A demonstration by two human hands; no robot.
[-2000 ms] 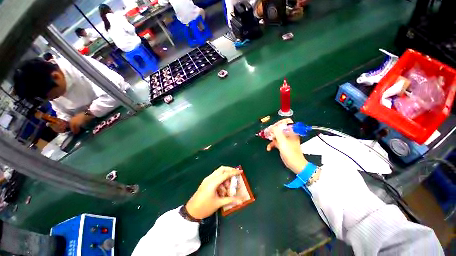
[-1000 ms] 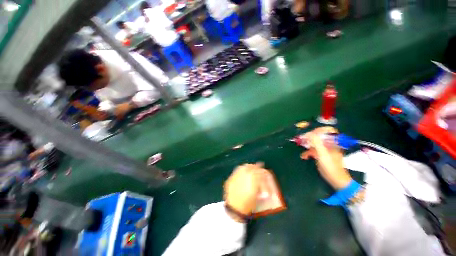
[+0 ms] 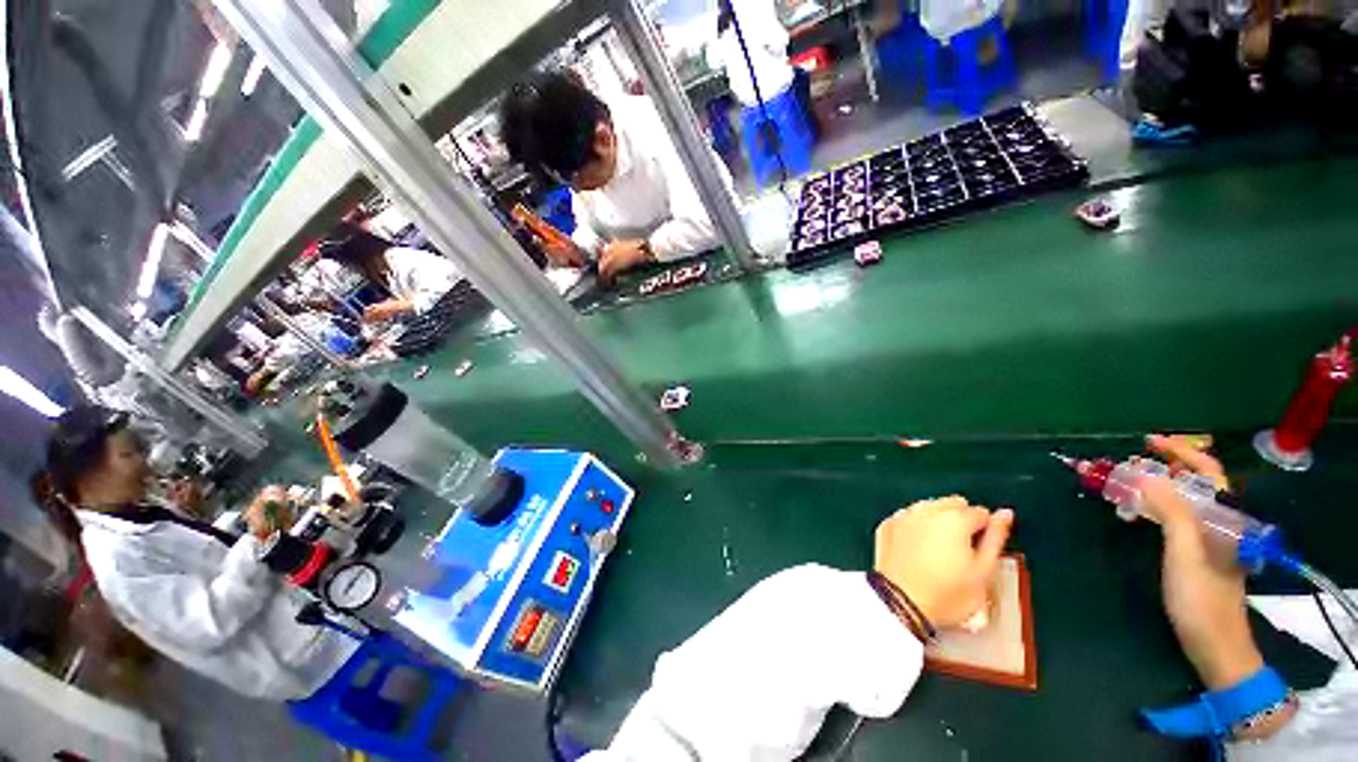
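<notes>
My right hand [image 3: 1203, 573] holds the dispensing syringe [image 3: 1191, 506], with red at its front end and a blue cap with a clear hose at the back. Its thin tip points left, above the dark green bench. My left hand [image 3: 941, 563] is over the brown-edged square fixture block [image 3: 995, 637], its fingers bent down at the block's upper part. Something small and pale shows under the fingers, but I cannot tell whether they grip it. A bright blue strap [image 3: 1224, 706] is around my right wrist.
A blue control machine [image 3: 521, 573] with red displays stands left. A metal post [image 3: 507, 268] crosses the left side. The black compartment tray [image 3: 938, 179] lies at the far side. Small assemblies [image 3: 675, 398] lie on the green belt. A red bottle [image 3: 1314, 405] stands right. People in white coats work beyond.
The view has swung left, so the hands and fixture block appear further right. The blue machine shows fully, and the red bin has left the picture. The right hand still holds the syringe.
</notes>
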